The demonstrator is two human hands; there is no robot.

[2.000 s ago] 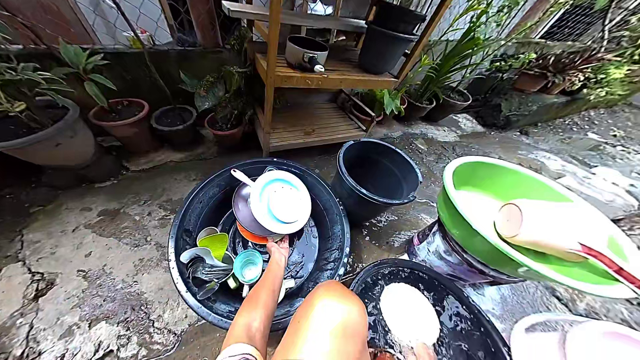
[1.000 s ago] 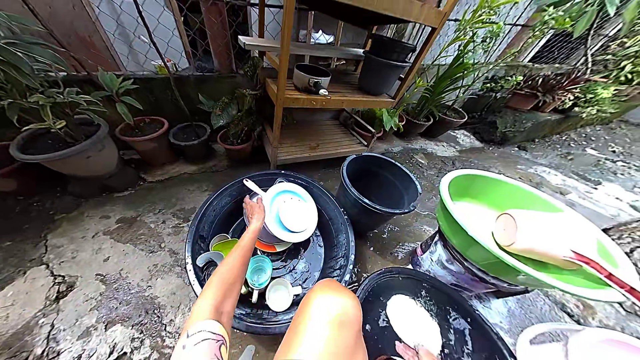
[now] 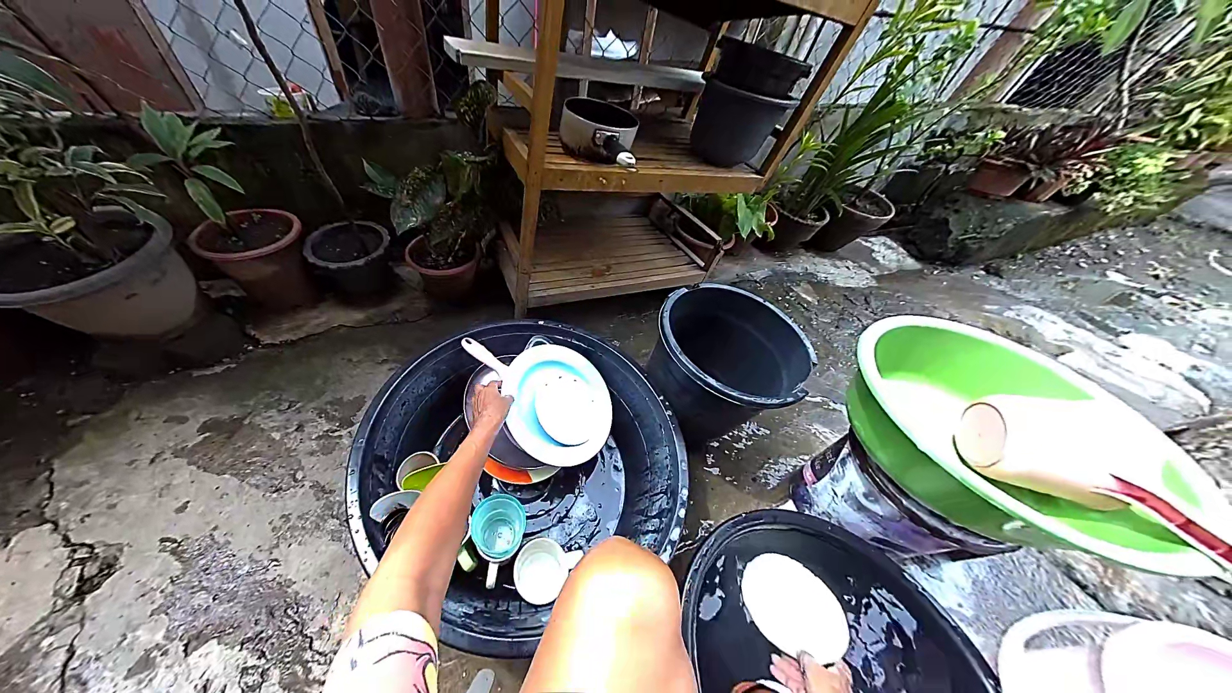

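In the large black basin (image 3: 366, 462), my left hand (image 3: 491, 404) is at the left rim of a stack of dishes, beside a light blue and white plate (image 3: 558, 406) and a pale handle (image 3: 484, 356); its fingers are partly hidden, so its grip is unclear. A teal mug (image 3: 498, 526) and a white mug (image 3: 542, 570) stand nearer to me. My right hand (image 3: 810, 674), at the bottom edge of the view, touches the lower end of a white oval plate (image 3: 795, 603), which lies in a second black basin (image 3: 707, 568). Its fingers are partly cut off.
A black bucket (image 3: 736, 346) stands between the basins and a wooden rack (image 3: 654, 178). At right, a green basin (image 3: 885, 423) holds a beige dipper-like container (image 3: 1044, 450) with a red handle. A pale tub (image 3: 1030, 626) sits at bottom right. Potted plants (image 3: 255, 245) line the wall.
My left hand has moved up from the lower edge of the dish stack to its left side. The white mug shows clearly now. My right hand stays by the oval plate.
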